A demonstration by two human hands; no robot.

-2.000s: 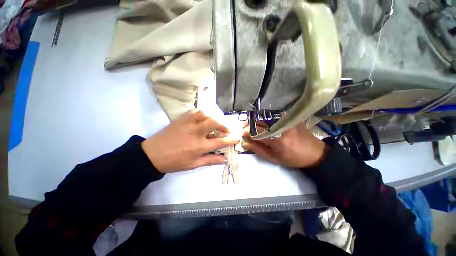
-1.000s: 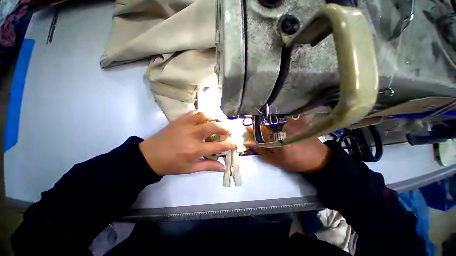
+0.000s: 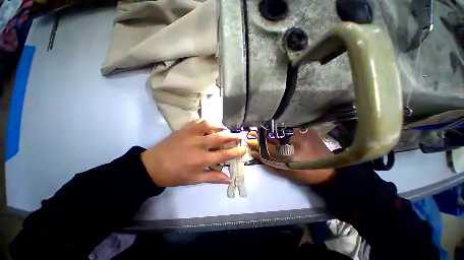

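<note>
A beige garment piece [image 3: 178, 84] lies folded left of the sewing machine head [image 3: 320, 76]. Two narrow beige tails, perhaps zipper tape [image 3: 236, 180], point toward me from under my fingers. My left hand [image 3: 191, 155] lies on the work with fingers spread, its fingertips pressing the cloth and tape just left of the needle area. My right hand [image 3: 308, 157] is behind the cream-coloured loop [image 3: 379, 96], partly hidden; its fingertips are near the brightly lit presser foot, and their hold is unclear. The ridged tension knob [image 3: 286, 149] shows in front of it.
The white table [image 3: 86, 117] has blue tape [image 3: 20, 101] at the left and a measuring-tape-like front edge [image 3: 229, 222]. Black looped handles, likely scissors [image 3: 385, 161], lie right of my right hand, mostly hidden by the loop. Cloth shows below the table at the lower right.
The machine head and loop appear larger and the loop sits further right and lower, covering more of my right hand. The tails extend lower toward me. My left hand sits slightly lower in the picture.
</note>
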